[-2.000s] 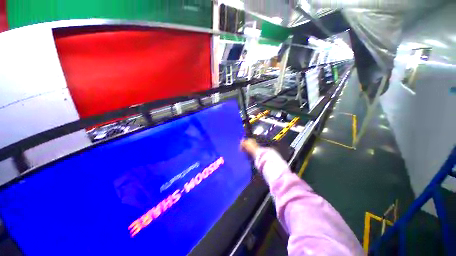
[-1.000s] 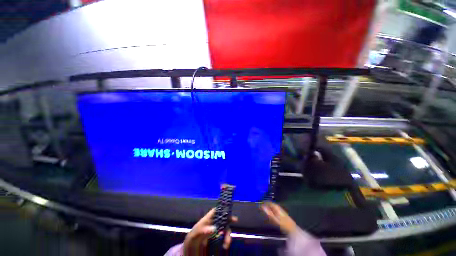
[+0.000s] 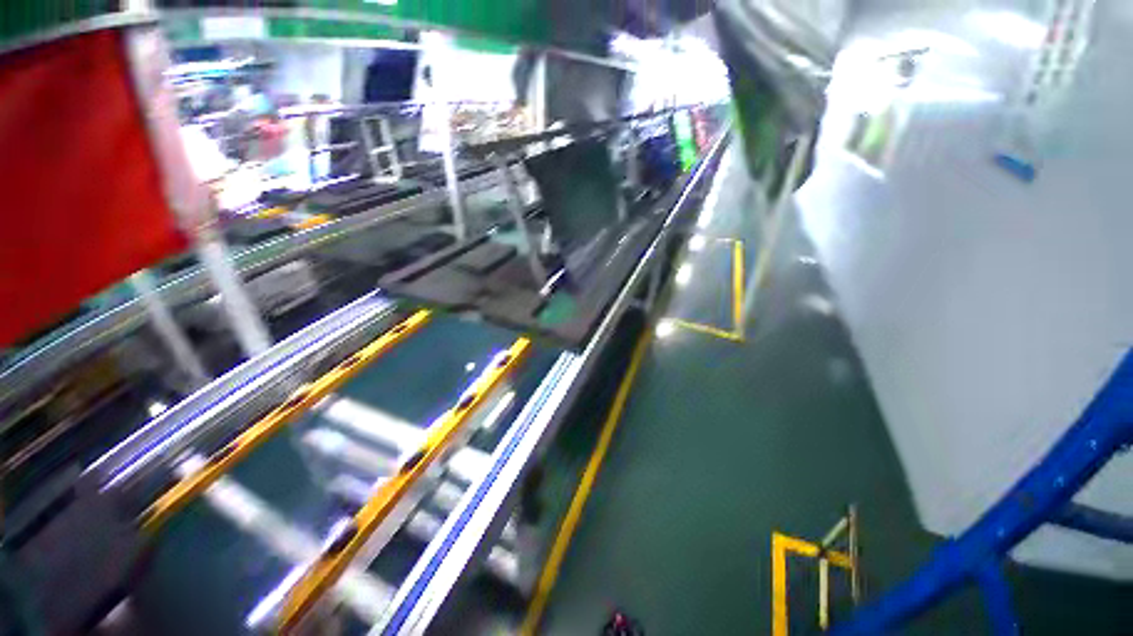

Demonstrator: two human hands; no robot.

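Neither of my hands is in view. A small dark thing with a reddish spot (image 3: 620, 624) is cut off by the bottom edge; it is too small to tell what it is. The conveyor (image 3: 503, 478) lies in front of me, with silver side rails and yellow-brown cross tracks. Beyond it a black pallet (image 3: 478, 276) sits on the line. A dark upright panel (image 3: 578, 205), blurred, stands on the pallet.
Green floor with yellow lines (image 3: 741, 288) runs along the conveyor's right side. Blue bars (image 3: 994, 547) cross the lower right. A white wall (image 3: 944, 311) stands at the right and a red sheet (image 3: 81, 186) at the left. A greyish hanging sheet (image 3: 770, 87) is at the top.
The view has swung right, along the line. The lit blue television, the black remote and both hands have left the picture.
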